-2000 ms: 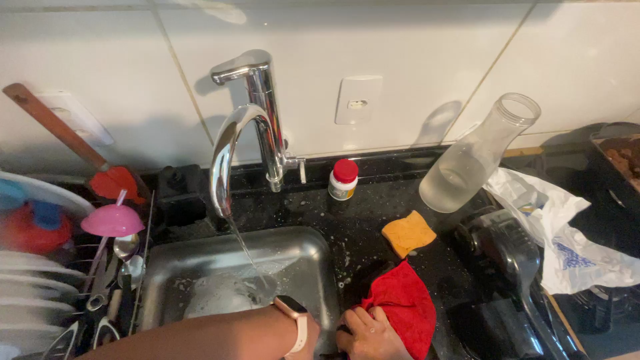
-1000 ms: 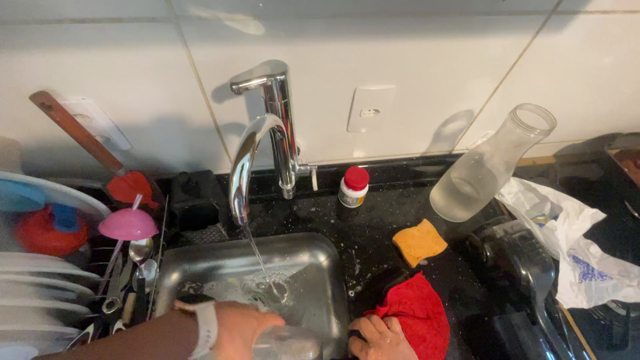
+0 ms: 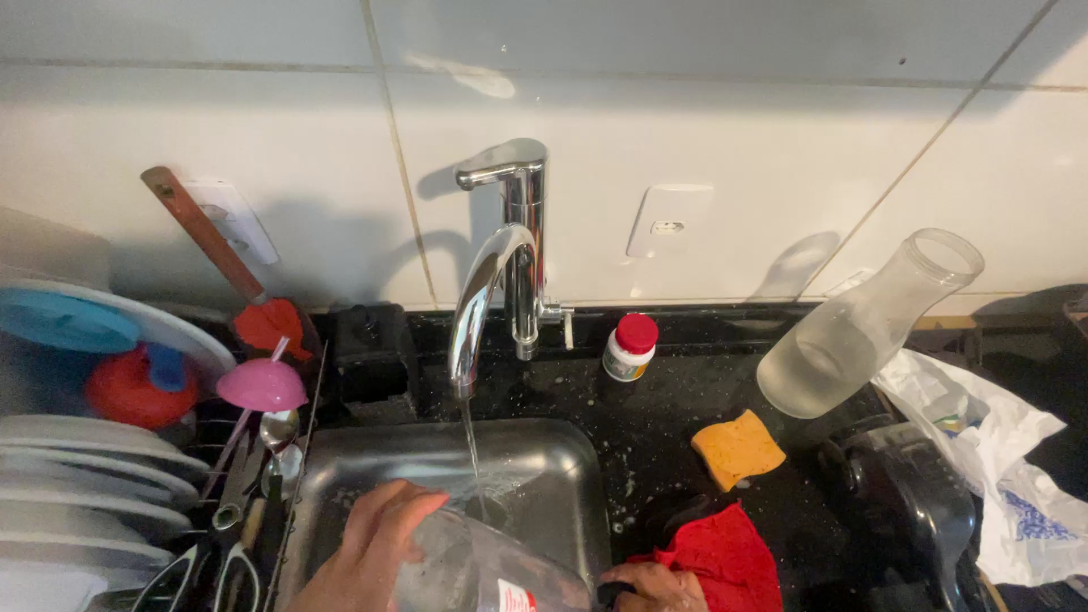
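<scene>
My left hand [image 3: 374, 540] grips the rim end of a clear jar [image 3: 535, 565] with a white and red label, held low over the steel sink [image 3: 544, 438]. Water runs from the chrome faucet [image 3: 484, 297] behind the jar. At the bottom edge, my right hand [image 3: 659, 588] has its fingers curled around a black handle-like part [image 3: 614, 592] at the jar's right end; the join is partly out of view. A red cloth [image 3: 731, 557] lies against that hand. Behind the cloth is an orange sponge [image 3: 738, 450] on the black counter.
A dish rack with white plates [image 3: 85, 484], a pink strainer [image 3: 262, 384] and cutlery stands left. A white bottle with a red lid [image 3: 631, 347] is behind the sink. To the right are a glass carafe [image 3: 858, 331], a black appliance [image 3: 914, 501] and a crumpled white bag [image 3: 1011, 476].
Two seconds ago my left forearm reached across the sink; now the left hand is at the sink's left part, on the clear jar. The jar has come plainly into view. The right hand stays beside the red cloth.
</scene>
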